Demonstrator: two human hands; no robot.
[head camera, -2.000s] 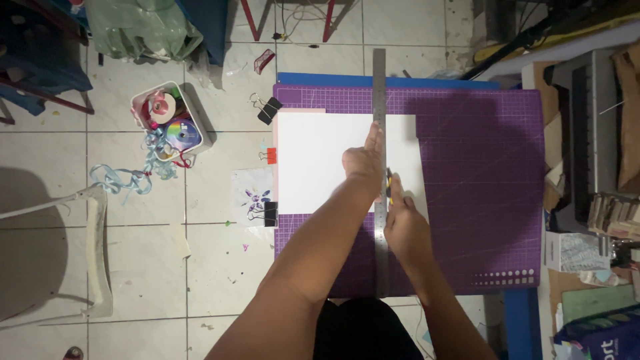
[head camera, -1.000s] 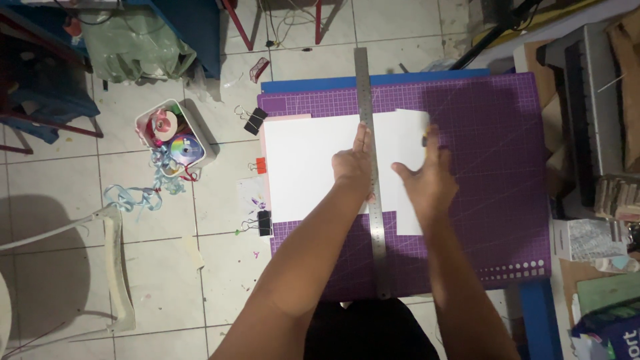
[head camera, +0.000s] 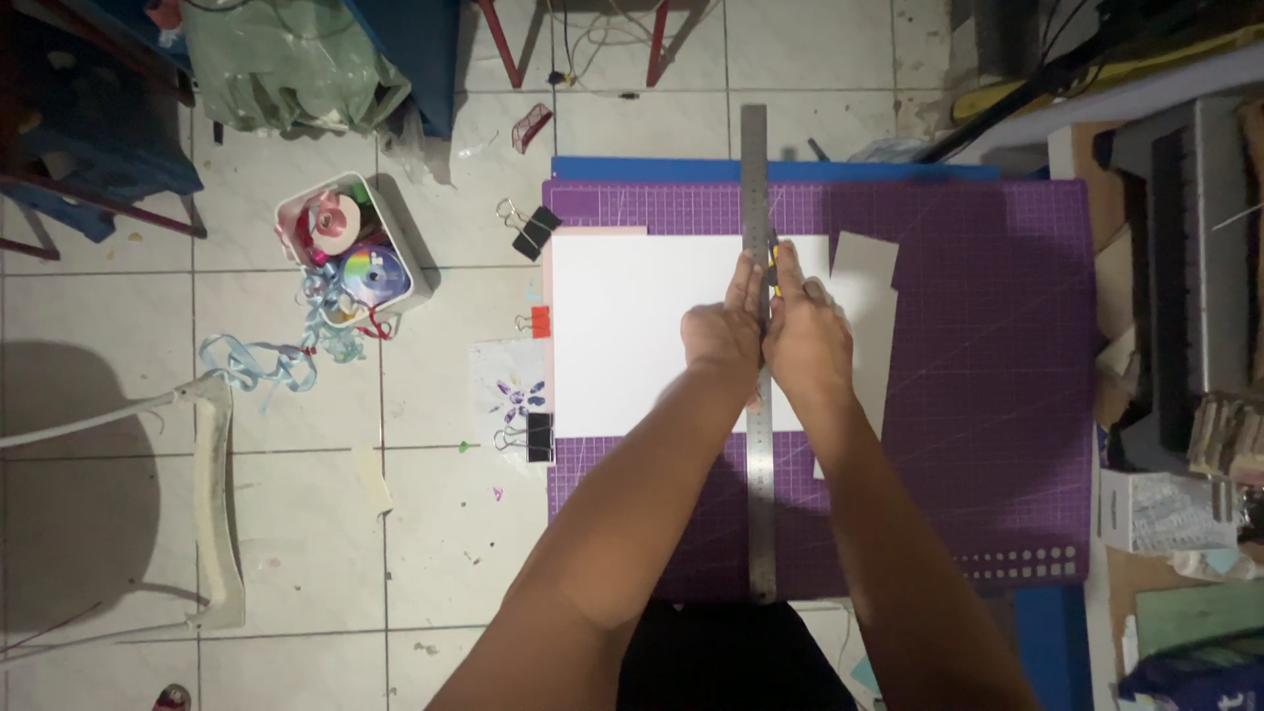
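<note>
A steel ruler lies upright in the view across white paper on a purple cutting mat. My left hand presses on the ruler with its fingers stretched along it. Just right of the ruler, my right hand grips a yellow and black utility knife, mostly hidden by the fingers. Beyond that hand lies a separate white paper strip, tilted. Black binder clips and an orange binder clip sit along the mat's left edge, by a pink sheet.
On the tiled floor at left stand a white basket of ribbons and tape and a pale chair frame. A blue board shows behind the mat. Boxes and a small carton line the right side.
My right hand, apart from the ruler and over the paper's right part one second ago, is back beside the ruler. A paper strip now lies apart at the right.
</note>
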